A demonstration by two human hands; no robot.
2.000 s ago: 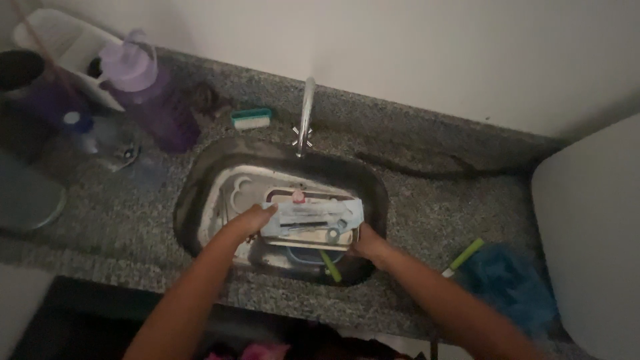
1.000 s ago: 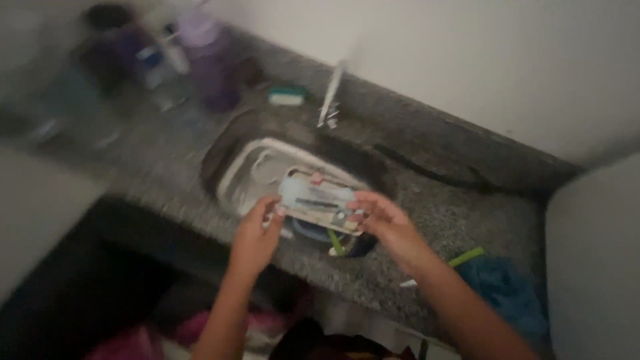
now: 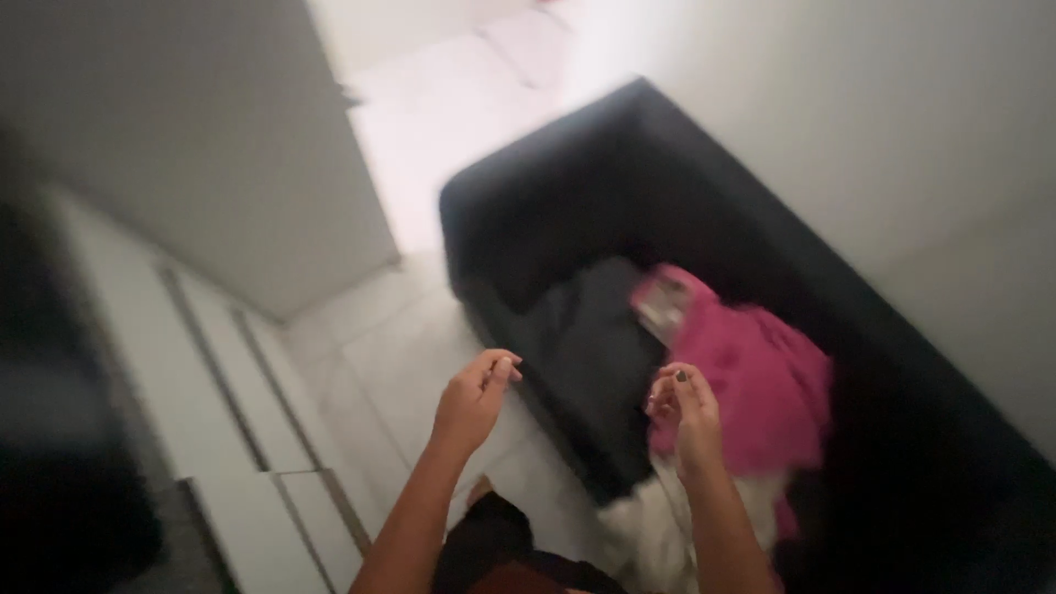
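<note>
My left hand [image 3: 477, 403] is raised at the middle of the view, fingers loosely curled with nothing between them, above the pale tiled floor. To its right my right hand [image 3: 686, 408] is held up in the same way, also empty, in front of a pink cloth [image 3: 755, 379]. The pink cloth lies on a dark sofa [image 3: 577, 346], with a whitish cloth [image 3: 648, 528] beside it nearer to me. Neither hand appears to touch the cloths. The picture is blurred.
White cabinet fronts [image 3: 223, 379] stand on the left. Pale floor tiles [image 3: 388, 388] run between them and the sofa, toward a brightly lit opening [image 3: 429, 124]. A light wall [image 3: 907, 124] rises behind the sofa. My dark-clothed leg [image 3: 491, 528] shows below.
The view has turned far from the sink to the sofa. The pack that both my hands held over the sink is no longer in them.
</note>
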